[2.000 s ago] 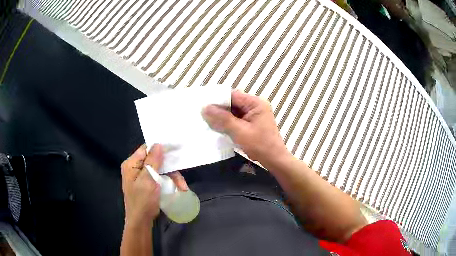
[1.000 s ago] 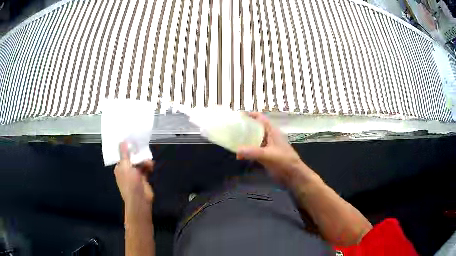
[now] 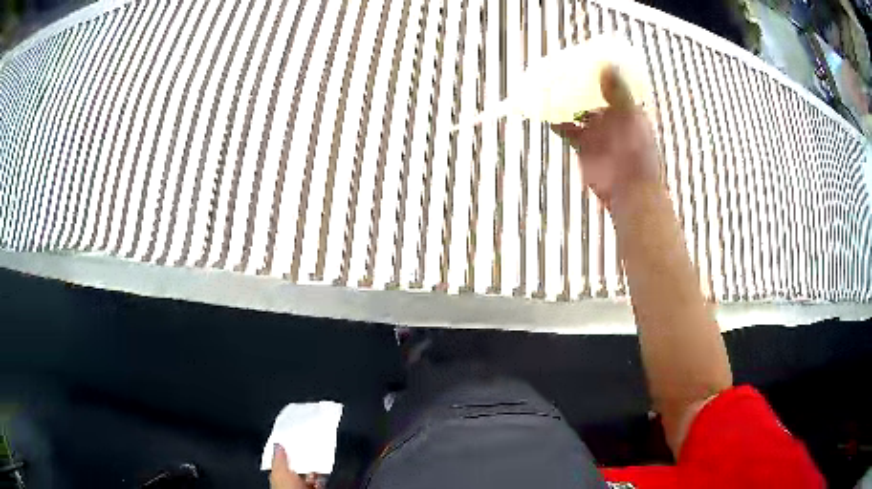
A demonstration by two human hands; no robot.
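My right hand (image 3: pixel 617 143) is blurred and holds a pale yellow squeeze bottle (image 3: pixel 569 81) over the slotted panel (image 3: pixel 335 294). The bottle lies tilted, its thin whitish nozzle (image 3: pixel 478 118) pointing left over the brown grooves. I cannot tell whether the tip touches the panel. My left hand (image 3: pixel 290 475) is low, cut off by the bottom edge, and holds a creased white wipe (image 3: pixel 304 435) in front of the panel's near border. Only its fingers show.
The panel's curved white far rim (image 3: pixel 755 62) runs across the top. Beyond it at the upper right is blurred clutter (image 3: pixel 822 48). A dark floor shows below the panel's near edge. My own dark-clothed body is at the bottom middle.
The bottle has gone from my left hand to my right and then moved forward over the panel. The wipe, first in both hands, is now in my left hand, lowered towards me.
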